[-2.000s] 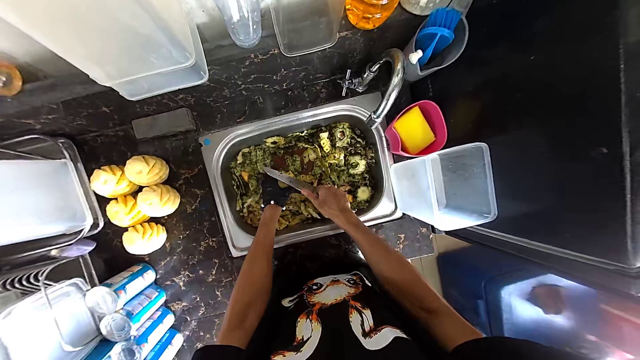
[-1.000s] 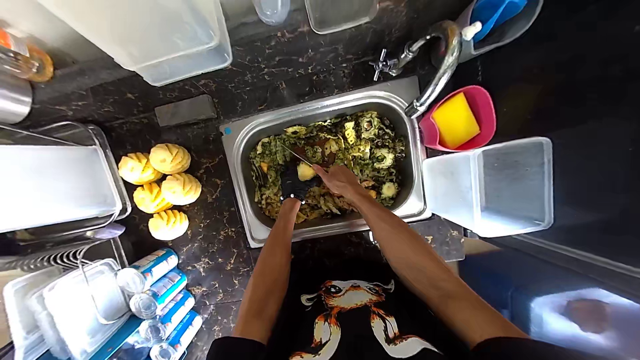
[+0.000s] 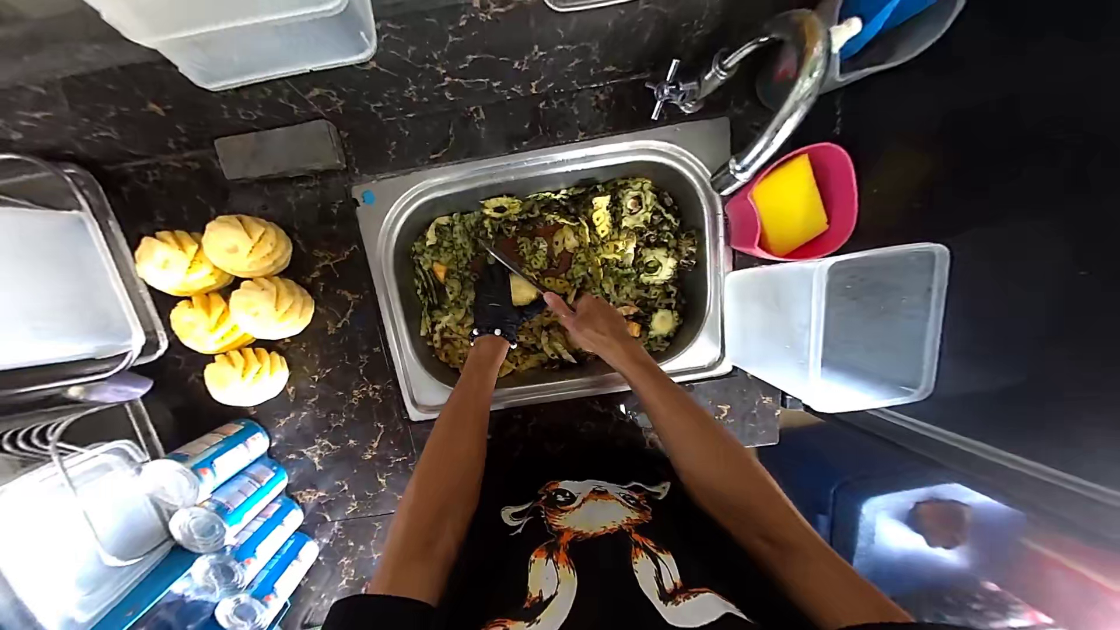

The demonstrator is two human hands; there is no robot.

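A steel sink [image 3: 547,385] is filled with green and pale peelings [image 3: 643,254], apparently pineapple. Over them, my left hand [image 3: 499,302] wears a black glove and grips a pale yellow peeled piece [image 3: 523,290], apparently pineapple. A knife [image 3: 516,267] is in my bare right hand [image 3: 595,324], its blade lying across the piece and pointing up and left. Several peeled yellow pineapples [image 3: 248,246] with spiral grooves sit on the counter left of the sink.
A curved tap [image 3: 801,87] rises at the sink's upper right corner. Beside it are a pink holder with a yellow sponge [image 3: 790,204] and a clear plastic container [image 3: 879,328]. A grey block [image 3: 280,150], a dish rack [image 3: 79,376] and several blue-labelled cans [image 3: 236,494] are at left.
The pale yellow piece by my left hand, not clear two seconds ago, shows in the later frames. My right hand keeps the knife. The view has moved closer to the sink.
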